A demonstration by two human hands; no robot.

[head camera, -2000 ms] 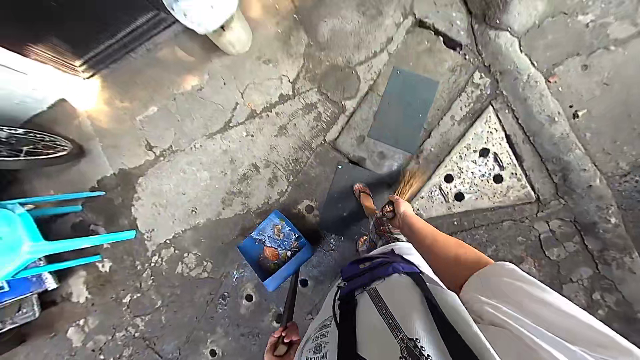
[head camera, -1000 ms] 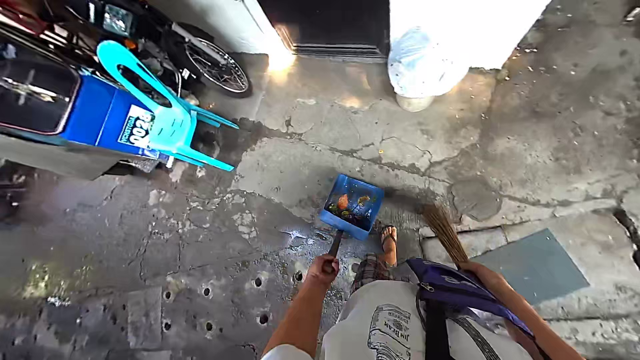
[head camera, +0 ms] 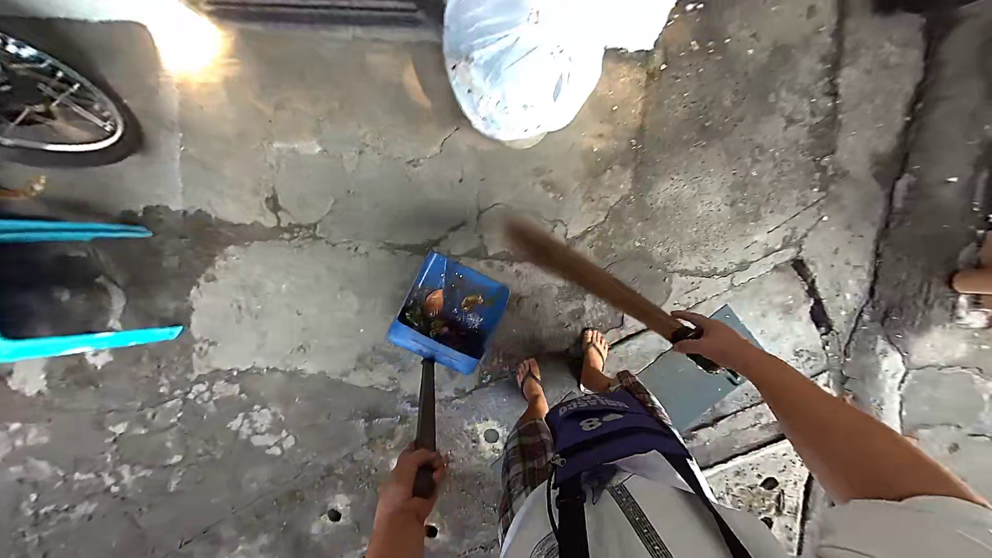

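Observation:
My left hand (head camera: 411, 480) grips the dark handle of a blue plastic dustpan (head camera: 451, 314), which lies ahead of my feet with its pan full of wet-looking debris, some green and some orange-brown. My right hand (head camera: 713, 341) is closed around the bound end of a stick broom (head camera: 597, 283). The broom points up and to the left, its blurred tip above the concrete to the right of the dustpan. Broom and dustpan are apart.
A whitish plastic bag (head camera: 523, 70) over a container stands at the top. Turquoise plastic chair legs (head camera: 93, 341) and a spoked wheel (head camera: 62, 108) are at the left. A grey plate (head camera: 690, 380) lies on cracked concrete beside my right foot. Part of a person's limb (head camera: 973, 280) shows at the right edge.
The broom has swung forward, away from beside my feet, still in my right hand. My left hand keeps hold of the dustpan. The view has shifted strongly.

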